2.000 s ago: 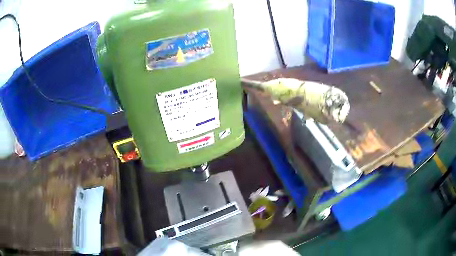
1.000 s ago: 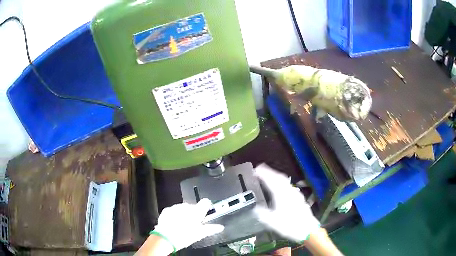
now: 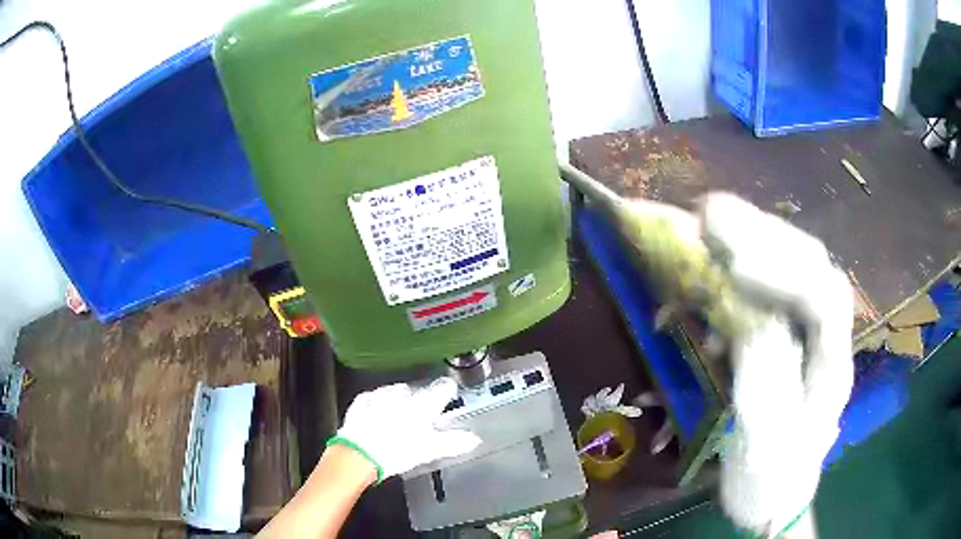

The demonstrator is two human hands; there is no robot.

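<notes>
A sheet-metal panel [image 3: 506, 413] lies on the slotted machine table [image 3: 495, 486], its edge with rectangular cut-outs at the back, under the spindle [image 3: 469, 364] of the green tapping machine head [image 3: 395, 200]. The tap tip is hidden. My left hand [image 3: 406, 430], in a white glove, grips the left end of the panel. My right hand [image 3: 785, 347], gloved and blurred, is closed around the wrapped feed handle [image 3: 680, 247] right of the head.
Another panel [image 3: 219, 455] lies on the left bench [image 3: 100, 421]. A yellow cup [image 3: 608, 447] holding a purplish stick stands right of the table, beside crumpled white bits. The right bench [image 3: 674, 158] bears a blue bin [image 3: 811, 63]. A second blue bin [image 3: 148, 190] leans on the wall.
The panel has moved back on the table to under the spindle. My left hand moved with it. My right hand left the panel and took hold of the feed handle, which now sits lower.
</notes>
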